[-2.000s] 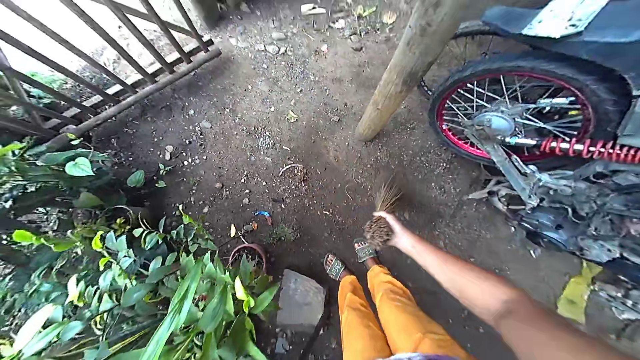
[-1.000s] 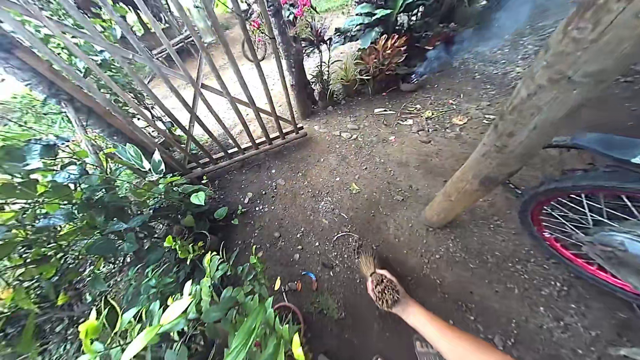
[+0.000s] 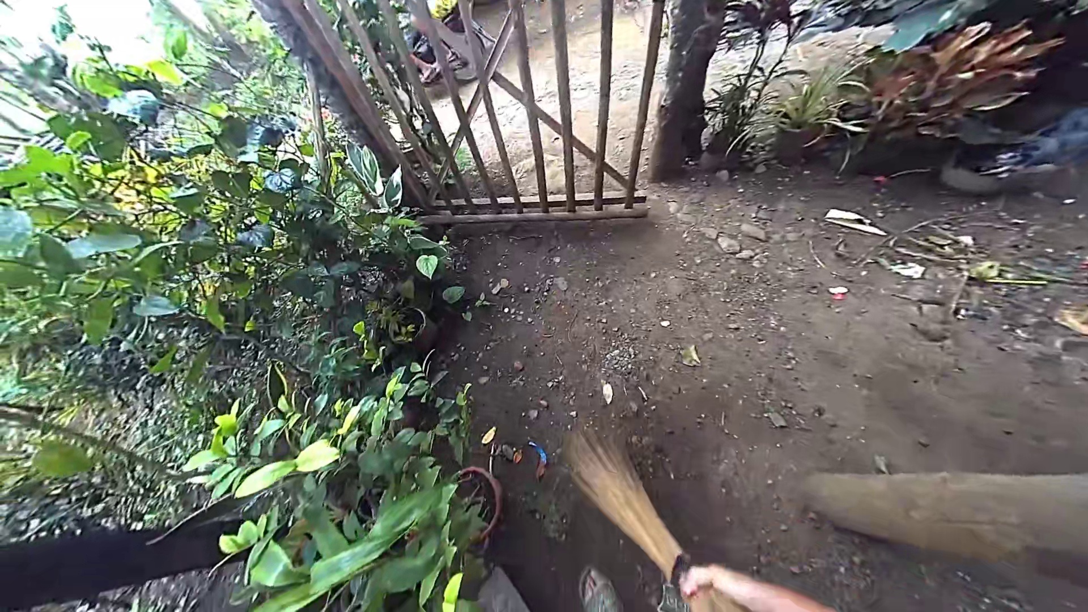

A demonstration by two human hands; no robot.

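A stick broom (image 3: 625, 501) of thin tan bristles slants up and left from the bottom of the view, its tips on or just above the dirt. Around its dark binding my right hand (image 3: 710, 582) is closed, at the bottom edge. Left of the bristle tips lie a blue and orange scrap (image 3: 539, 457) and a small yellow leaf (image 3: 489, 435). Farther up on the ground are a pale leaf (image 3: 607, 392) and a yellowish leaf (image 3: 690, 355). My left hand is out of view.
Potted plants, one in a reddish pot (image 3: 493, 506), crowd the left side. A wooden slat gate (image 3: 535, 212) stands ahead, with part of a person (image 3: 446, 51) beyond it. A wooden post (image 3: 952, 510) is at lower right. Leaf litter (image 3: 986, 272) lies at right, near smoke.
The broom's bristles now point up and left, fanned over the ground, while my right hand still holds it. The view has swung toward the gate, and the motorcycle has left it.
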